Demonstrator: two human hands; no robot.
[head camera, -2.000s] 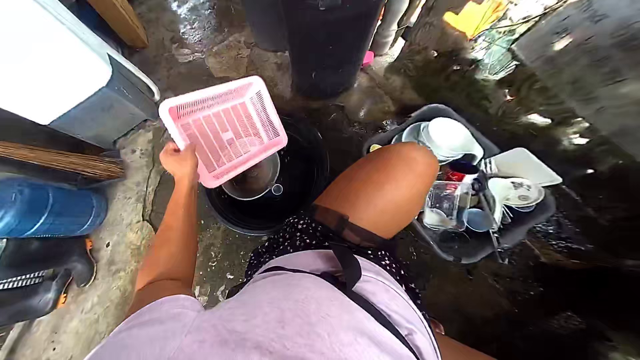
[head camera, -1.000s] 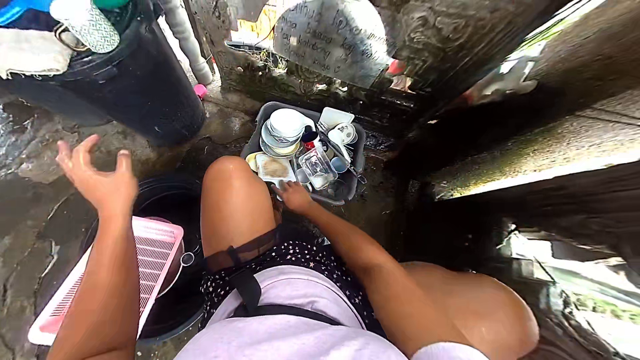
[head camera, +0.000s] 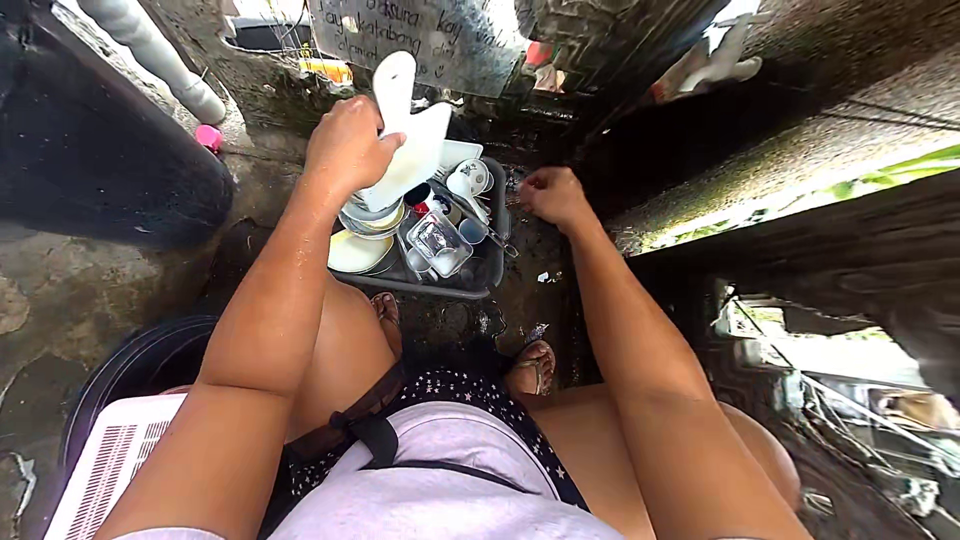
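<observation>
My left hand (head camera: 352, 146) grips a white plastic cutting board (head camera: 411, 159) near its handle and holds it tilted over the back left of a grey tub (head camera: 450, 291). Stacked plates (head camera: 360, 251) and bowls lie in the tub, beside a clear plastic container (head camera: 441, 241), a blue-grey cup (head camera: 472, 230), a white ladle or large spoon (head camera: 463, 189) and a small patterned dish (head camera: 474, 174). To the right of the tub is my right hand (head camera: 551, 195), its fingers curled; whether anything is between them cannot be told.
A pink plastic basket (head camera: 112, 457) rests on a round black basin (head camera: 142, 345) at the lower left. A large black bin (head camera: 105, 142) stands at the left near a grey pipe (head camera: 161, 64). Behind the tub is a board with handwriting (head camera: 420, 37). Rough walls close in on the right.
My left hand let go of the pink basket, was empty one second ago, and now holds the cutting board. My right hand has moved from the tub's near edge to its right side. The view has shifted.
</observation>
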